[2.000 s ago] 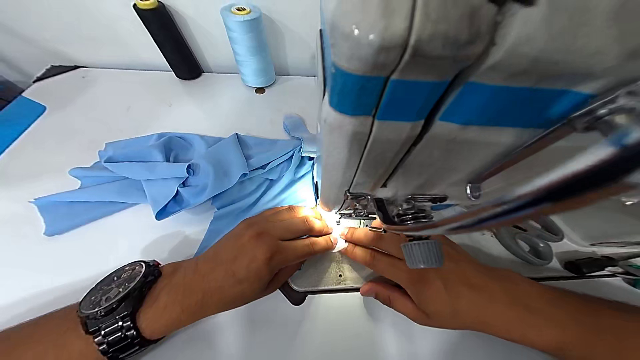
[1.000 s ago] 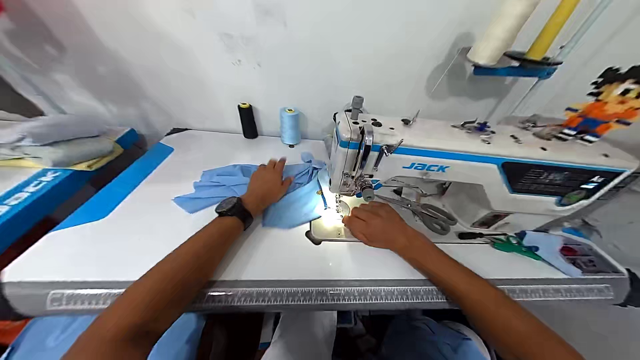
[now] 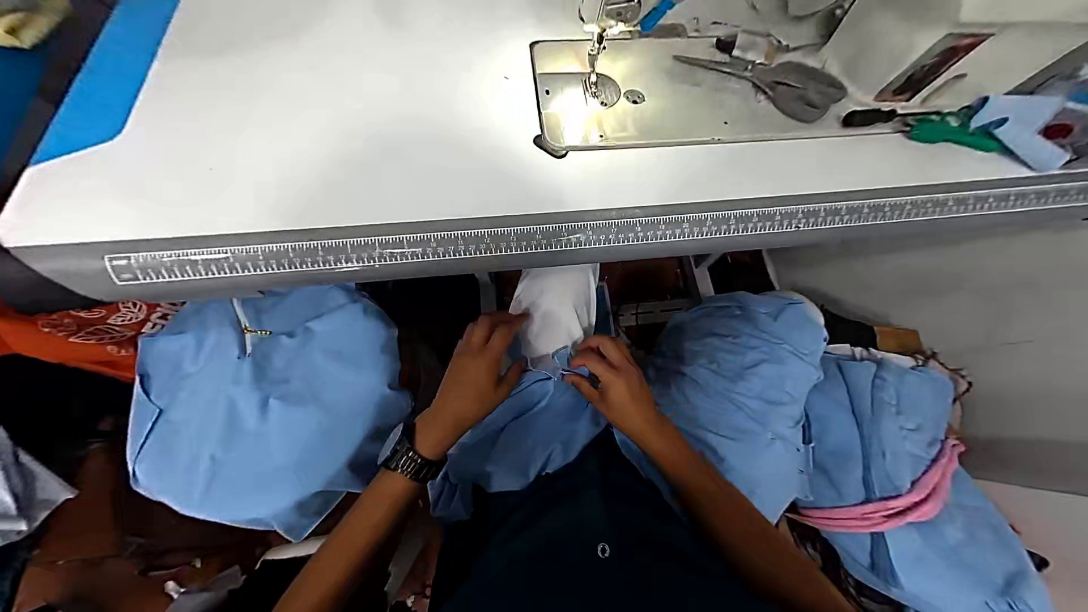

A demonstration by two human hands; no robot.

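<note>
A light blue cloth piece lies over my lap below the table edge, beside a white cloth. My left hand, with a dark watch on its wrist, is at the upper left edge of the blue cloth, its fingertips on the fabric. My right hand pinches the cloth's upper edge between thumb and fingers. Above, the sewing machine's presser foot stands over the lit needle plate, with no cloth under it.
Metal scissors and green-handled snips lie right of the needle. A printed ruler runs along the table's front edge. Blue garment bundles hang at left and right, with a pink cloth band at far right.
Both hands have moved from the machine bed down to my lap. The blue cloth that lay on the table beside the needle is no longer there. The view has tilted down.
</note>
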